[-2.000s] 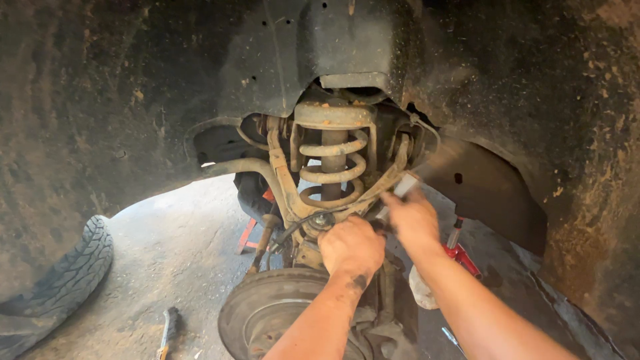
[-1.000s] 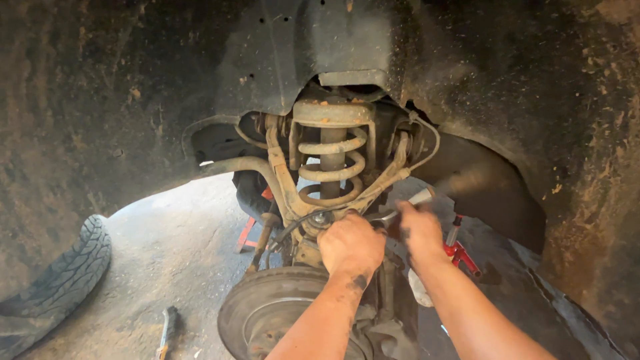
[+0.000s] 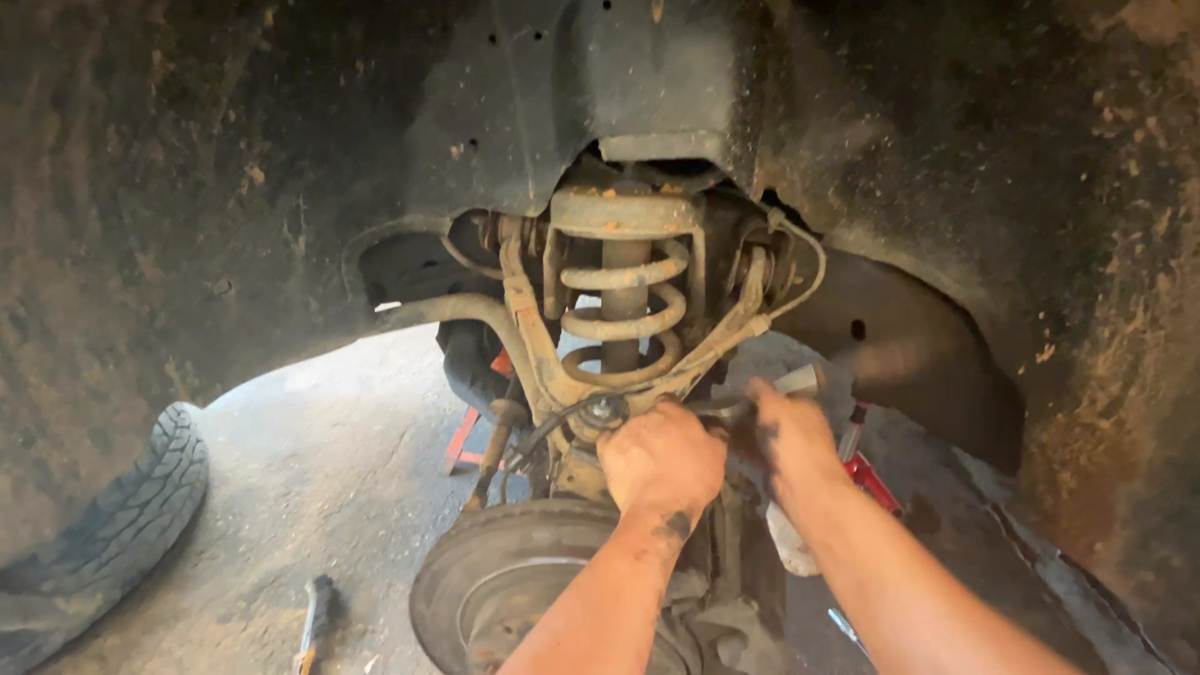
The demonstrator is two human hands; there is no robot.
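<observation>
In the wheel well a rusty coil spring [image 3: 623,323] stands around a shock absorber, behind the V-shaped upper control arm [image 3: 548,375]. Just right of the arm's outer end, my left hand [image 3: 664,455] is closed at the steering knuckle; what lies under its fingers is hidden. My right hand [image 3: 792,436], slightly blurred, grips a tool with a pale end [image 3: 802,380] that sticks out above the fist. A metal piece [image 3: 722,408] spans between the two hands. Below them sits the brake disc [image 3: 516,572].
A tire [image 3: 141,525] lies at the left, and a tool [image 3: 307,623] rests on the concrete floor. Behind the suspension are a red stand [image 3: 464,441] and, at right, a red jack [image 3: 872,483]. A cable [image 3: 816,272] loops at the upper right. The fender liner [image 3: 281,187] arches overhead.
My right hand, with the tool, has shifted slightly between frames; the tool's pale end sits at a different angle than two seconds ago. My left hand has stayed in place.
</observation>
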